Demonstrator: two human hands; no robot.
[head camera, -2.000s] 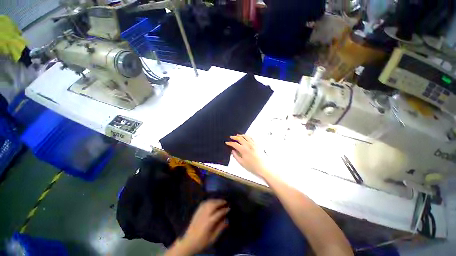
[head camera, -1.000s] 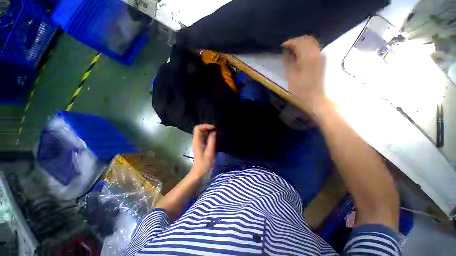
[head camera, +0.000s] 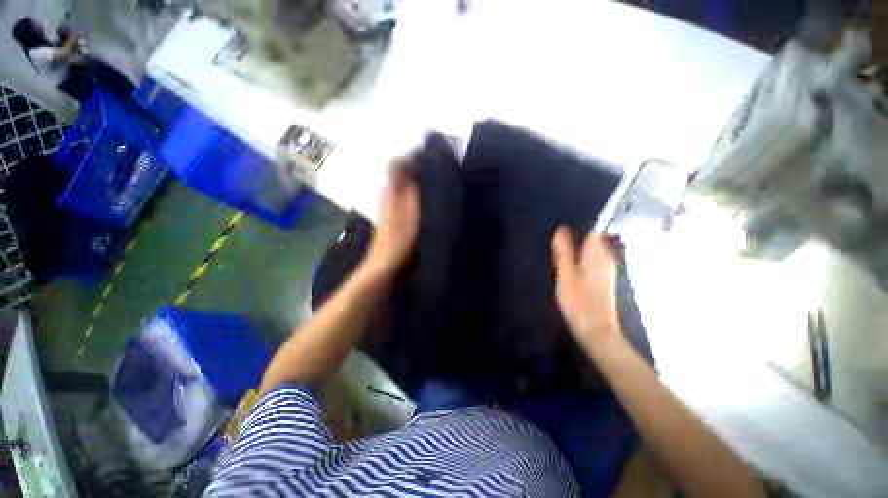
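Note:
A large dark fabric (head camera: 526, 224) spreads over the table's front edge and hangs towards my lap. A bunched upper fold of it stands at the left part. My left hand (head camera: 396, 219) is blurred and grips this bunched part at its left side; its fingertips are partly hidden by the cloth. My right hand (head camera: 587, 284) lies on the right part of the fabric with fingers apart, below the sewing machine's needle area (head camera: 677, 209). The lower part of the fabric merges with the dark cloth on my lap.
The white sewing machine (head camera: 779, 146) stands at the right. Dark snips (head camera: 819, 355) lie on the white table (head camera: 691, 39) at the right. Another machine (head camera: 302, 49) is blurred at upper left. Blue crates (head camera: 229, 170) stand left of the table. A person (head camera: 60, 53) is at far upper left.
My left hand has moved from my lap up to the table, bringing the dark fabric with it. My right hand has let go of the flat piece's edge and now rests on fabric.

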